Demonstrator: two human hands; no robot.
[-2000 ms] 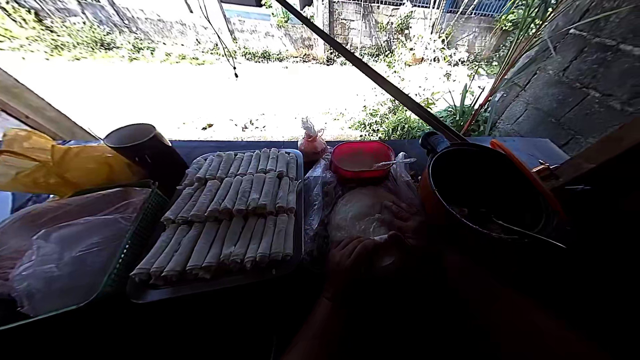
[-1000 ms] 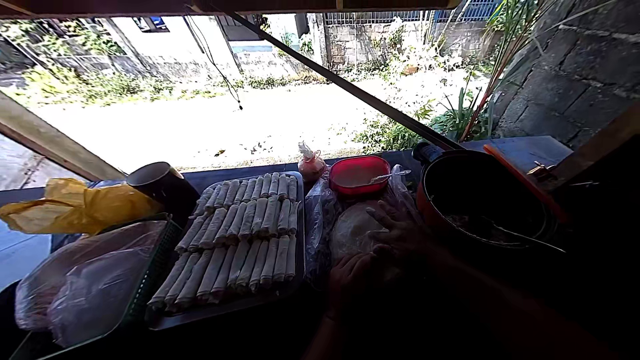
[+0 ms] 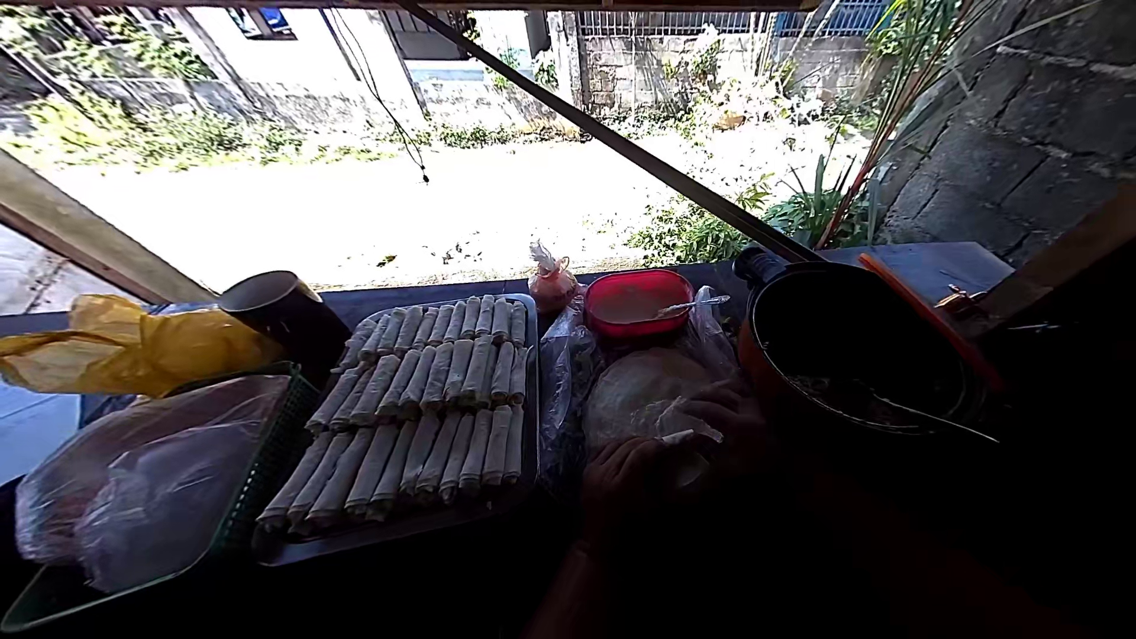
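A stack of thin round wrappers [image 3: 643, 390] lies on clear plastic in front of me. My left hand [image 3: 626, 470] is at its near edge, fingers curled on a partly rolled wrapper [image 3: 679, 437]. Just right of it, my right hand [image 3: 723, 413] touches the wrapper's loose edge with bent fingers; deep shadow hides much of both hands. Rows of finished rolls [image 3: 435, 377] are piled on a metal tray [image 3: 531, 390] to the left. Behind the stack is a red plastic container [image 3: 641, 330] of pale mixture, a spoon [image 3: 692, 306] resting across its rim.
A dark pot [image 3: 754, 355] with a spoon handle [image 3: 941, 420] stands at right, beside an orange stick-like thing [image 3: 927, 315]. At left are a green basket [image 3: 266, 470] with plastic-wrapped food [image 3: 169, 488], a yellow plastic bag [image 3: 142, 351] and a dark cylindrical container [image 3: 288, 315]. A knotted bag [image 3: 552, 280] sits behind.
My right hand has drawn back from the top of the wrapper stack towards my left hand. A small rolled end now shows between them.
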